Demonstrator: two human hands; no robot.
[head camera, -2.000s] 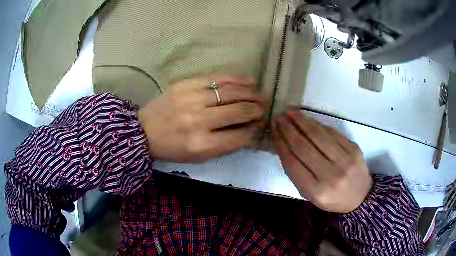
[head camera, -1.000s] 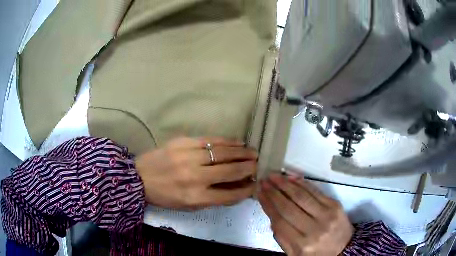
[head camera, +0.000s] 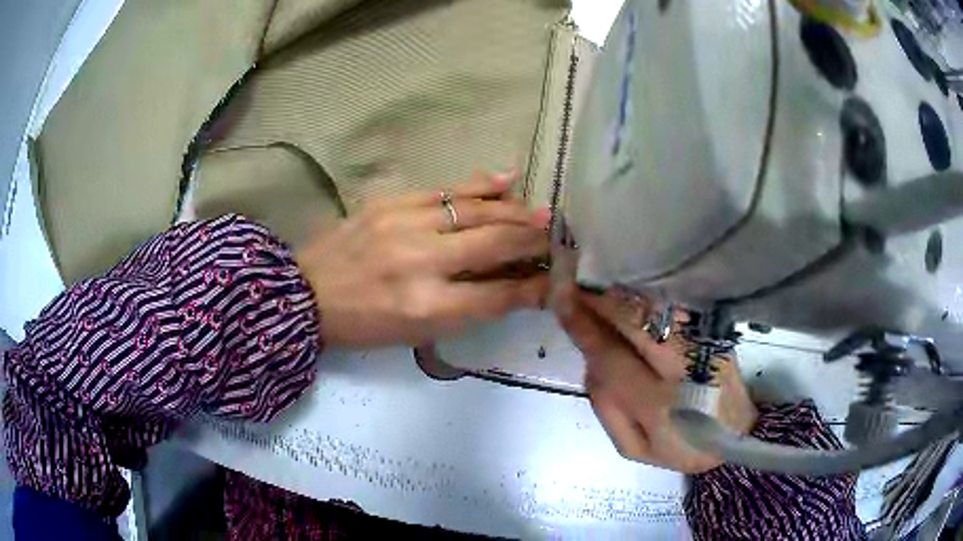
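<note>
The khaki trouser panel lies spread to the left of the machine head. The zipper runs along its right edge, dark teeth showing, its lower end under my fingers. My left hand, with a ring, lies flat on the panel, fingertips at the zipper's lower part. My right hand has its fingertips at the lower end of the zipper edge, partly hidden behind the sewing machine head and its tension parts. The presser foot and needle are hidden.
The thread tension spring and knob hang over my right hand. A second khaki piece lies at the left. The white table has a printed ruler along its front. A bundle of thin strips is at the lower right.
The panel and both hands have moved up the table, away from me. The machine head now covers more of the right side and part of my right hand. The view has also shifted.
</note>
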